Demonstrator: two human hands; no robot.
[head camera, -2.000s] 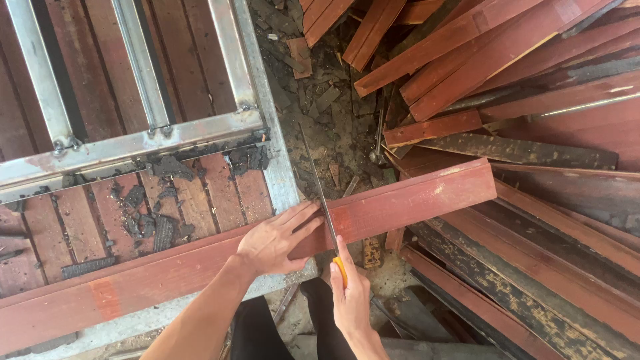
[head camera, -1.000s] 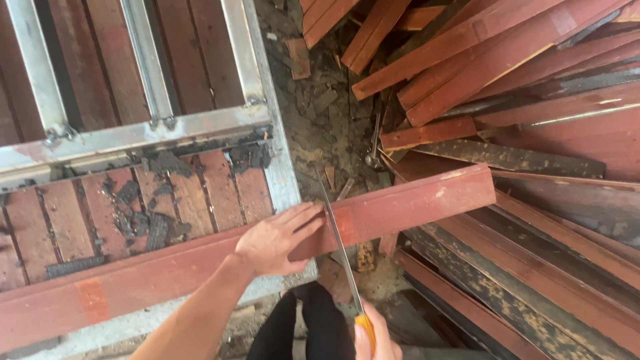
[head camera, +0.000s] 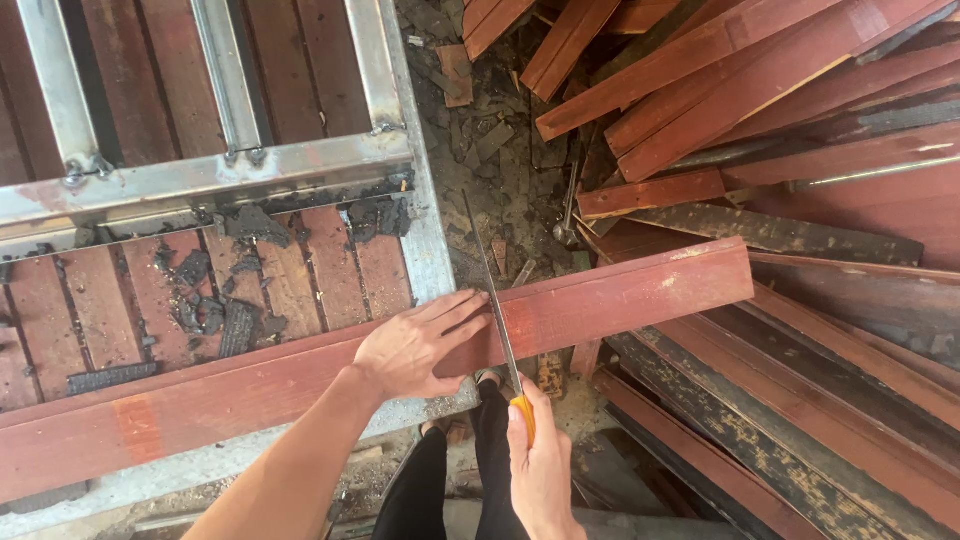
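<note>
A long red-painted wooden board (head camera: 622, 300) lies slantwise over the corner of a metal-edged platform (head camera: 424, 225), its right end sticking out past the edge. My left hand (head camera: 416, 345) rests on the board with fingers spread, pressing on its top. Just right of those fingertips, the thin blade of a hand saw (head camera: 501, 322) lies across the board. My right hand (head camera: 536, 450) is closed around the saw's yellow handle, below the board's lower edge. The blade's tip points up and away, beyond the board's far edge. Whether there is a cut under the blade cannot be seen.
A welded steel frame (head camera: 300, 161) stands on the platform's wooden slats (head camera: 97, 300), with black charred-looking scraps (head camera: 255, 225) strewn beside it. To the right, red and dark planks (head camera: 750, 75) are piled at many angles. A hammer-like metal tool (head camera: 568, 225) lies among floor debris.
My right hand with the saw has gone forward, up toward the board, since one second ago, so more blade shows past the far edge. My left hand has stayed on the board.
</note>
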